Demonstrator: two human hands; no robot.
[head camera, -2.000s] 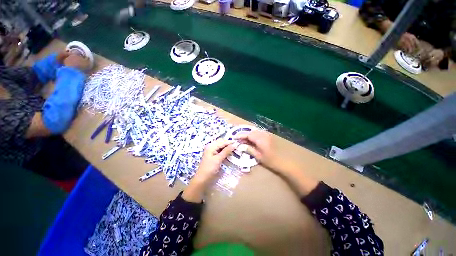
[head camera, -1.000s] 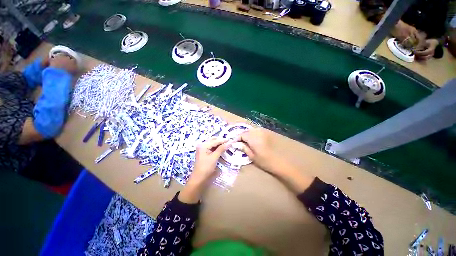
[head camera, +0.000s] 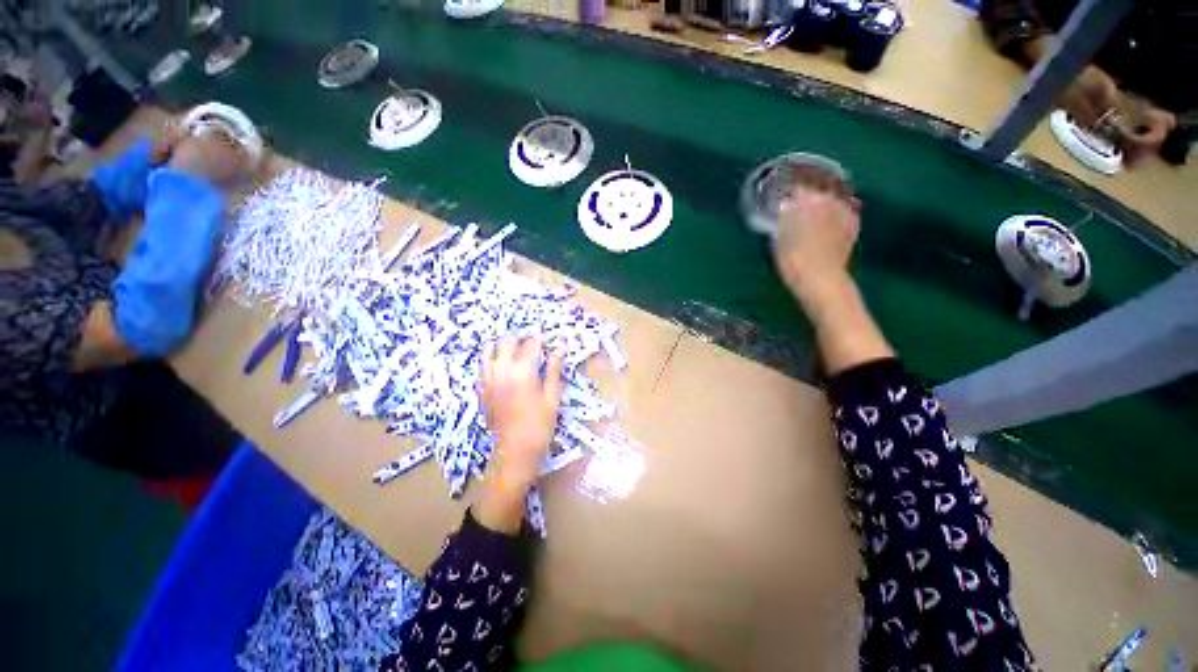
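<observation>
My right hand (head camera: 817, 234) is stretched out over the green conveyor, with its fingers on a round white disc (head camera: 766, 192). The disc and fingertips are blurred. My left hand (head camera: 520, 394) rests on the right part of the pile of white strips with blue-dark marks (head camera: 421, 328). Its fingers are slightly spread; whether they grip a strip cannot be told. Small clear shiny pieces (head camera: 611, 470) lie on the brown bench right of the pile.
The green conveyor (head camera: 709, 125) carries several other discs (head camera: 625, 210). A grey metal post (head camera: 1077, 355) stands at right. A person in blue sleeve covers (head camera: 168, 256) works at left beside thin white pieces (head camera: 302, 234). A blue bin (head camera: 197, 565) stands below left. Another person's hands (head camera: 1117, 116) show at top right.
My right hand has moved from the bench to the conveyor, and the disc between my hands has left the bench. My left hand has moved left onto the strip pile. The belt discs appear further right.
</observation>
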